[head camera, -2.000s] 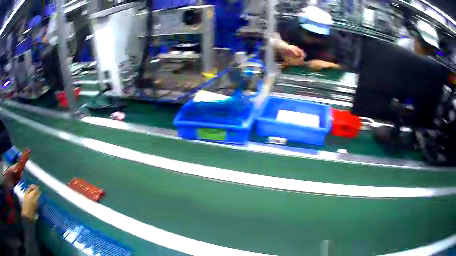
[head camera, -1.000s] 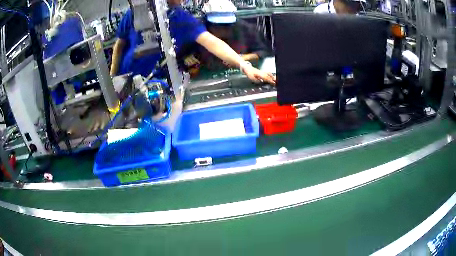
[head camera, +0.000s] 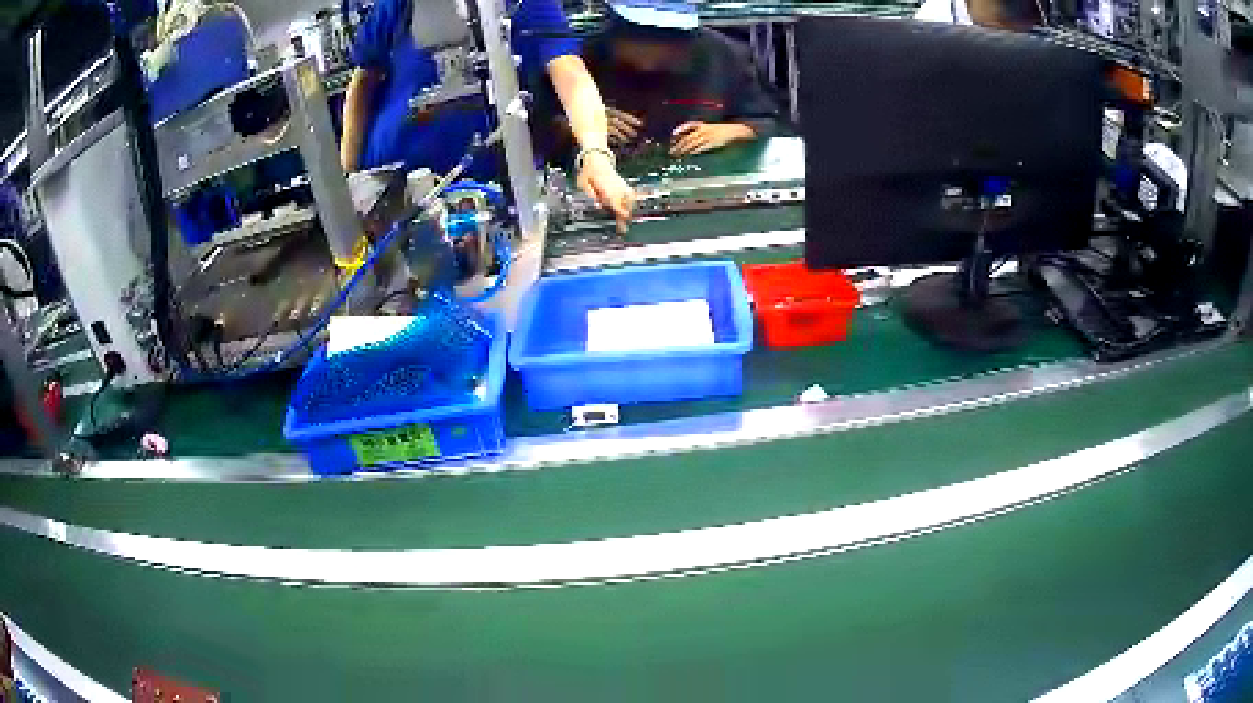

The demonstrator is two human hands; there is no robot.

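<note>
Neither of my hands is in the picture. A red-brown carrier (head camera: 172, 685) lies on the green conveyor belt (head camera: 591, 639) at the bottom left, cut off by the lower edge. Only its top part shows, so its nests and small parts cannot be told. A piece of blue backing sheet (head camera: 1222, 669) shows at the bottom right corner, beyond the white strip. No tweezers can be seen.
Across the belt stand a blue bin (head camera: 632, 374) with white contents, another blue bin (head camera: 399, 423) with blue sheets, a red bin (head camera: 803, 305) and a black monitor (head camera: 948, 144). A person in blue (head camera: 547, 41) reaches an arm down; a person in dark clothes sits behind.
The view has swung right, then slightly back left. Another worker's hands at the left have left the picture. The carrier left view and a red-brown carrier now shows. The blue-clothed person's arm has drawn back left.
</note>
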